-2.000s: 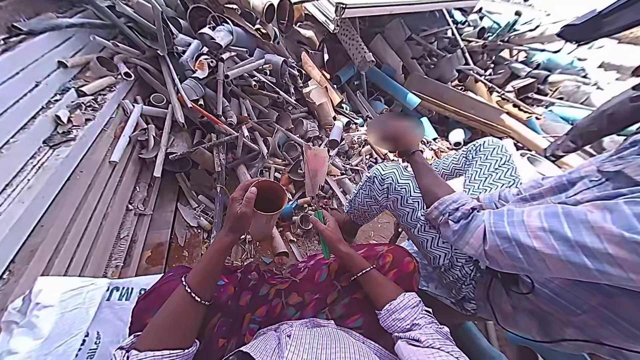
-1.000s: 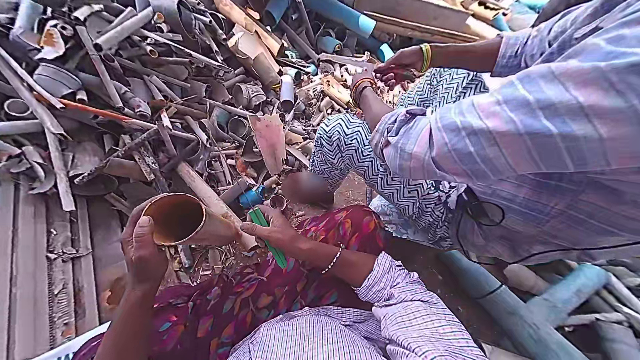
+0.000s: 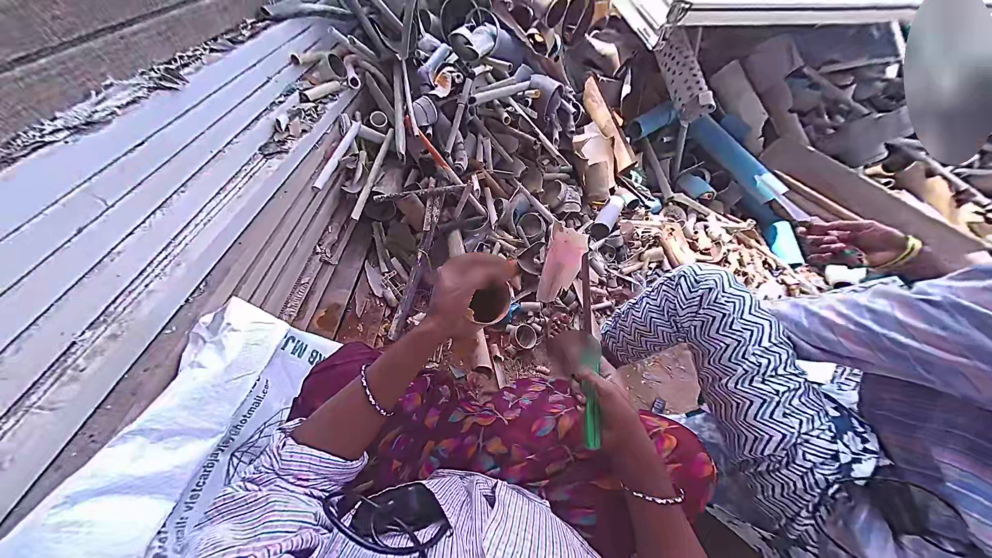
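Over my lap, my left hand [image 3: 461,298] is closed around a short brown pipe piece [image 3: 492,301], its open round end facing up. My right hand [image 3: 608,399] grips the green handle [image 3: 592,418] of a tool; a long thin dark rod or blade [image 3: 587,291] rises in line with it, partly blurred. A flat pinkish plastic piece [image 3: 563,263] lies just beyond, between the two hands. Below them a small pipe ring [image 3: 525,335] rests on the ground.
A heap of scrap pipe pieces [image 3: 496,93] lies ahead. Long grey panels [image 3: 155,194] run along the left, beside a white printed sack [image 3: 178,411]. At right sits a co-worker in patterned trousers [image 3: 721,341], one hand [image 3: 860,242] over the scrap near a blue pipe [image 3: 736,167].
The view has swung back up and left since a second ago. The brown pipe piece, lying sideways in my left hand then, now points its opening up toward me. The co-worker's hands have moved apart.
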